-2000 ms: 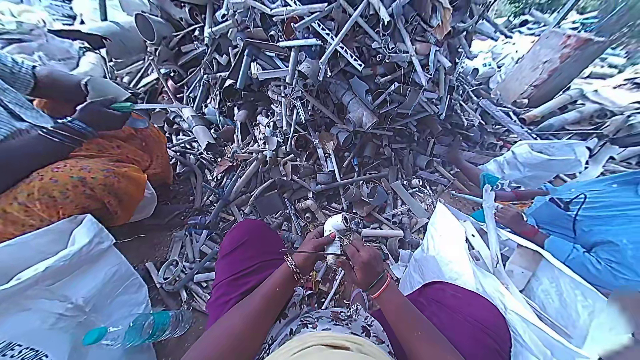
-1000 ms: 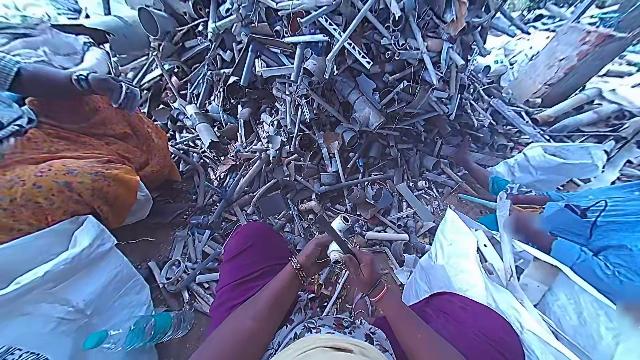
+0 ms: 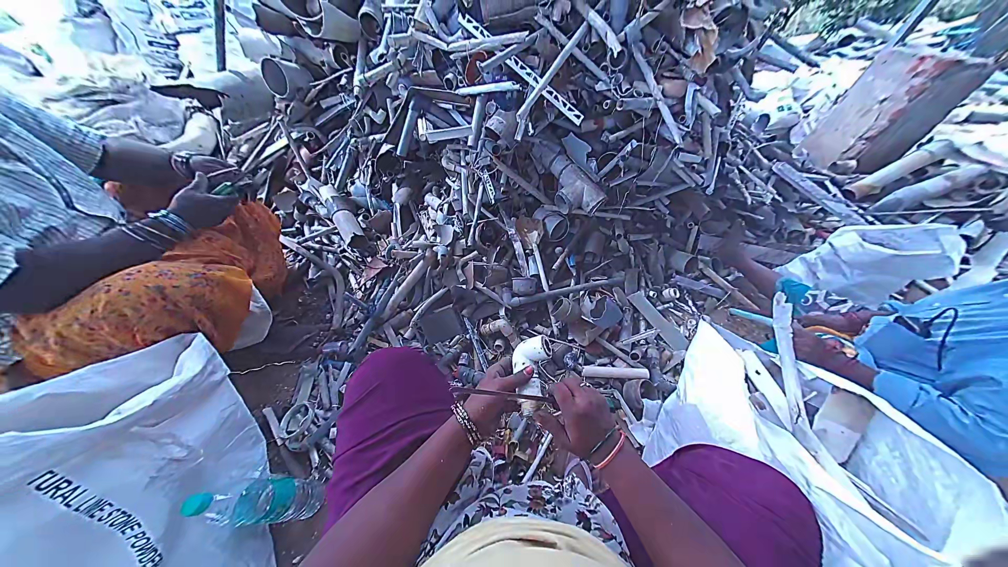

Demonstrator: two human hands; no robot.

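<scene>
My left hand (image 3: 494,398) grips a white plastic pipe elbow (image 3: 531,354) over my lap, its open mouth facing up and right. My right hand (image 3: 579,413) is closed on the right end of a thin dark blade (image 3: 504,393), which lies crosswise over the lower part of the elbow. The blade's handle is mostly hidden by my fingers. Just beyond my hands, a short white pipe (image 3: 616,372) rests on the heap.
A large heap of scrap plastic pipes (image 3: 504,189) rises ahead. White sacks lie at left (image 3: 118,441) and right (image 3: 709,394), with a plastic bottle (image 3: 268,501) by the left one. Co-workers sit at left (image 3: 150,283) and right (image 3: 929,354), their hands busy.
The blade has gone from a slanted position above the elbow to lying crosswise over it. At left, the co-worker's hands have come together, holding something green.
</scene>
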